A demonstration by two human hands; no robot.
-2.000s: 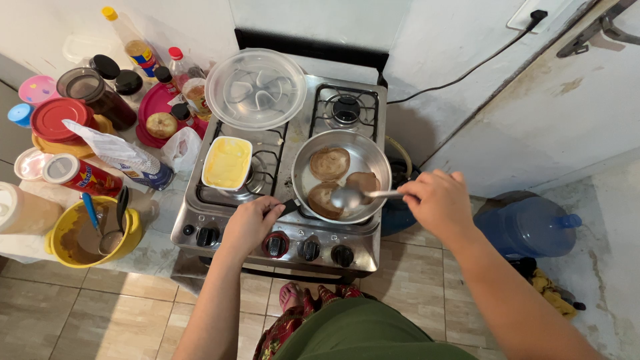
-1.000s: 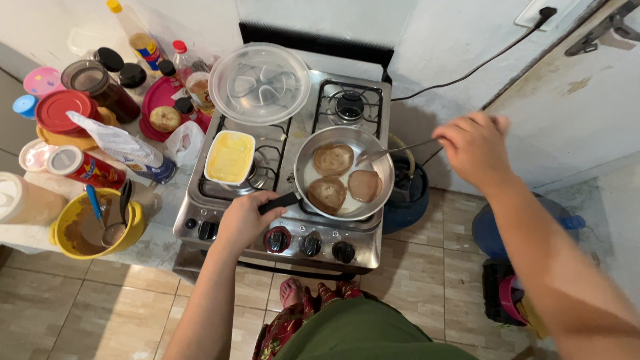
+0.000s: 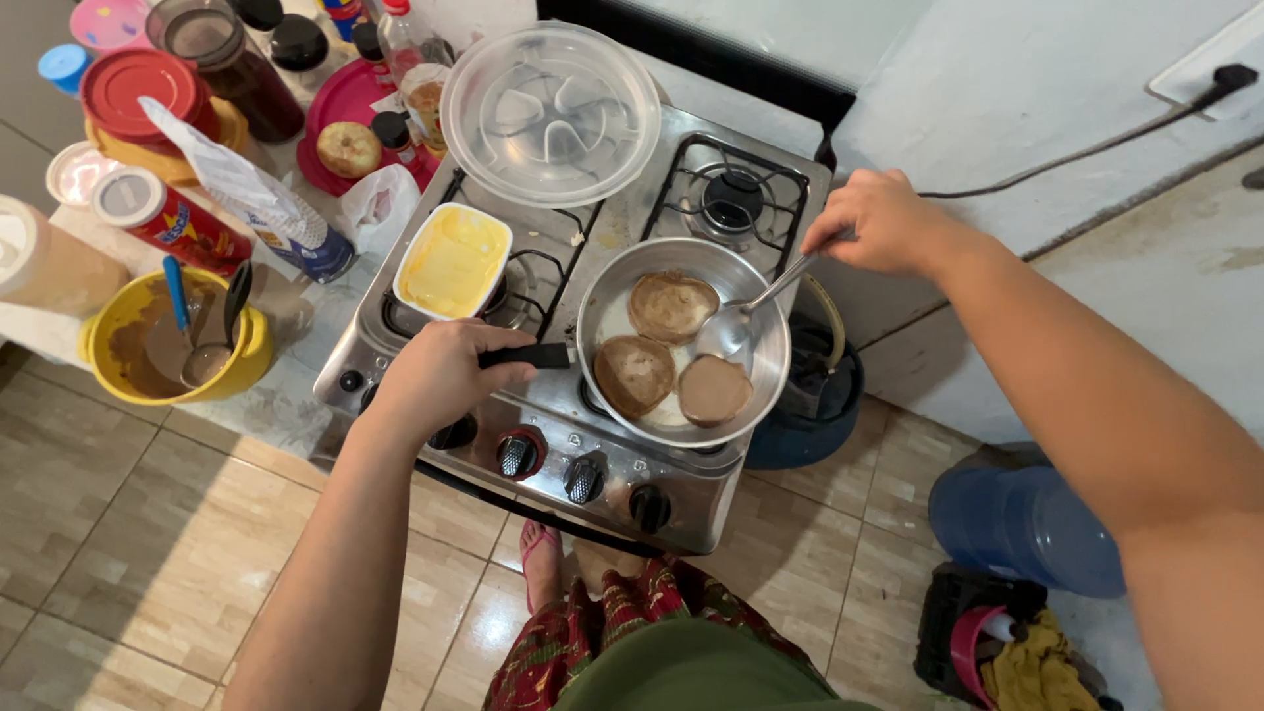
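My left hand point(image 3: 444, 380) grips the black handle of a metal frying pan point(image 3: 683, 434), which stands over a front burner of the gas stove point(image 3: 622, 212). Three small brown pancakes lie in the pan: one at the top point(image 3: 673, 307), one at lower left point(image 3: 633, 376) and a paler one at lower right point(image 3: 714, 391). From the right, my right hand point(image 3: 879, 222) holds a metal spoon point(image 3: 729, 328), its bowl down in the pan among the pancakes. Left of the pan sits an open white tub of yellow spread point(image 3: 454, 262).
A clear plastic lid point(image 3: 550, 114) rests on the stove's back left. On the counter at left are a yellow pot point(image 3: 178, 395) with brown batter and a ladle, a red can point(image 3: 178, 222), jars and bottles. A blue water jug point(image 3: 1022, 528) lies on the floor at right.
The spoon's bowl has moved down between the pancakes from the pan's upper right, where it was a second ago. Two seconds ago it was at the pancake on the right. My left hand stays at the handle.
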